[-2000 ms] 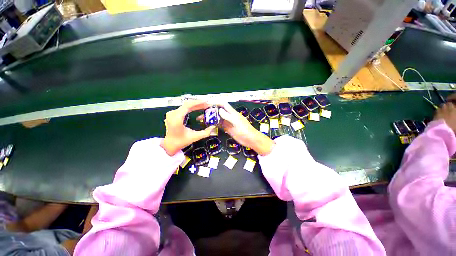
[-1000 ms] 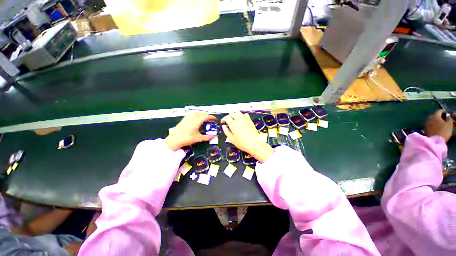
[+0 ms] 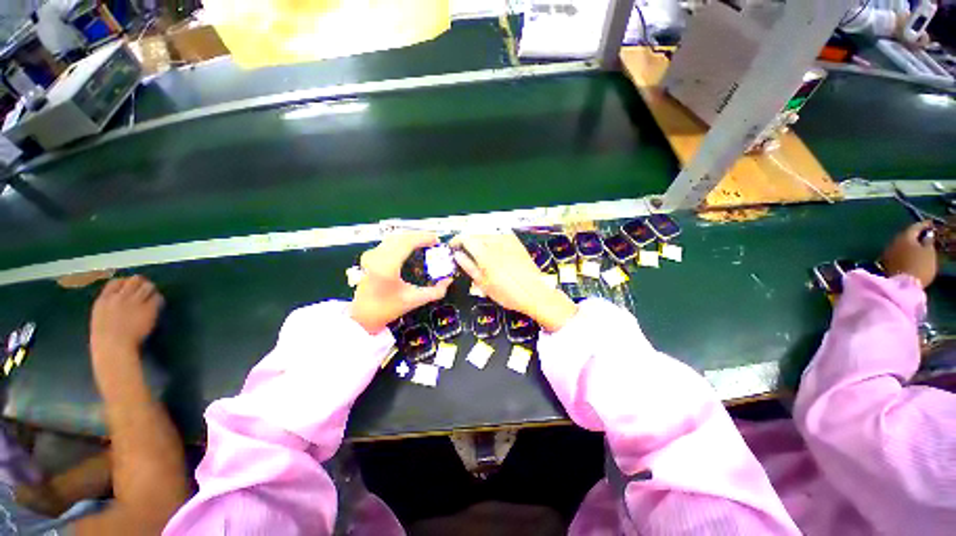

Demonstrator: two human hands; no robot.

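A smartwatch unit (image 3: 438,263) with a bright white-lit screen is held just behind the front row of watches. My left hand (image 3: 390,281) grips it between thumb and fingers from the left. My right hand (image 3: 511,274) is at its right side, with fingertips at or very near the case; whether it grips the watch is hidden. A front row of dark watches (image 3: 486,321) with small coloured figures lies on the bench, pale squares (image 3: 481,354) beside them. A back row of watches (image 3: 621,246) runs to the right, partly behind my right hand.
A pale metal strip (image 3: 304,242) separates the bench from the green conveyor belt (image 3: 419,147). A slanted grey post (image 3: 750,99) stands by a wooden board (image 3: 781,173). A person's bare arm (image 3: 131,387) reaches in at left; another person's pink sleeve (image 3: 860,366) is at right.
The held screen has gone from showing dark and light patches to bright white. A person's arm has come in at left, where a single watch lay. My hands have stayed nearly in place.
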